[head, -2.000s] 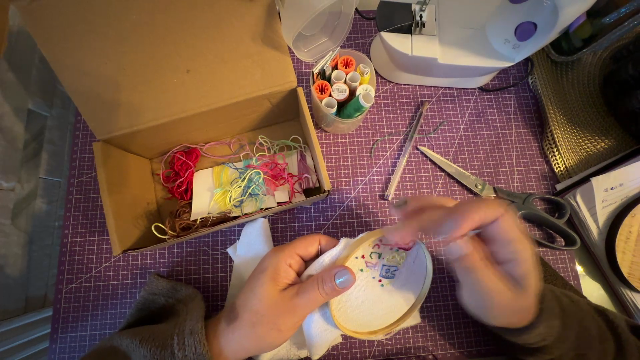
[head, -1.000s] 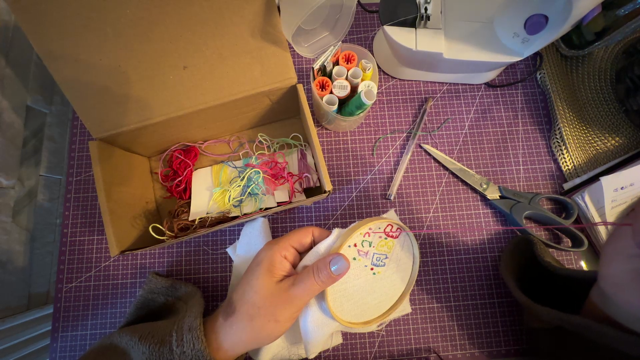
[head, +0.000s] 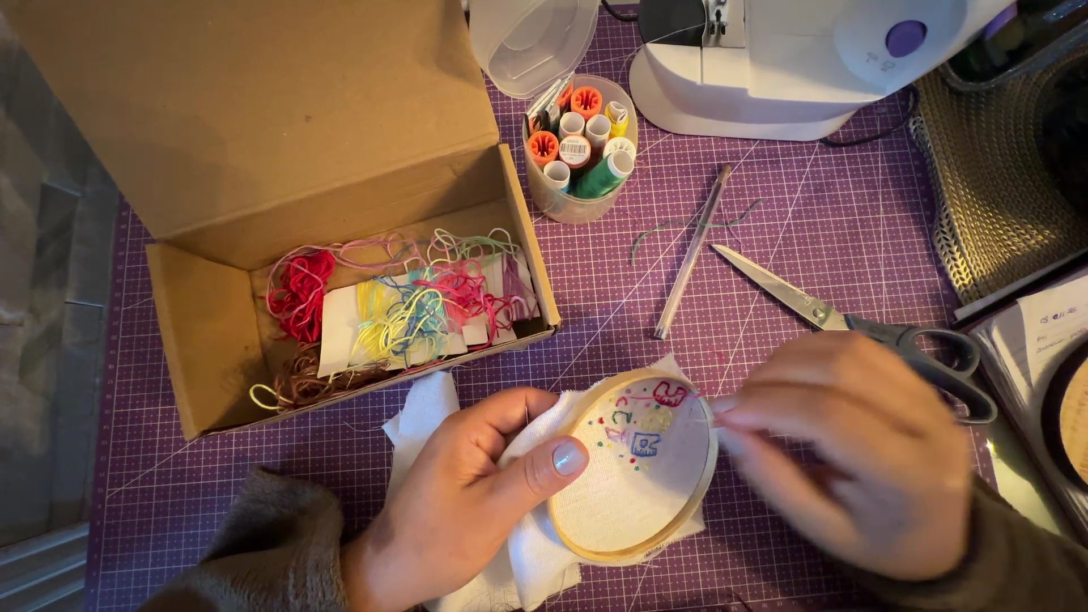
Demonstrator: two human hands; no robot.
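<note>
My left hand (head: 476, 484) grips the left edge of a wooden embroidery hoop (head: 557, 510), its thumb on the front. White cloth (head: 629, 501) is stretched in the hoop and hangs out below and to the left. Colourful stitched shapes and small dots (head: 644, 444) cover the cloth's upper part. At the hoop's right rim is my right hand (head: 850, 442), thumb and forefinger pinched together near the red stitching. A needle seems to be between those fingertips, but it is too blurred to tell.
Behind the hoop, an open cardboard box (head: 204, 340) holds tangled embroidery floss (head: 408, 314). A tub of thread spools (head: 578, 191), a clear pen (head: 693, 255), scissors (head: 790, 293) and a white sewing machine (head: 748, 93) stand or lie on the purple cutting mat (head: 595, 272). Papers (head: 1037, 331) lie at right.
My right hand was out at the right edge a second ago, with a red thread drawn taut beside it; now it is back at the hoop's right rim. My left hand keeps its hold.
</note>
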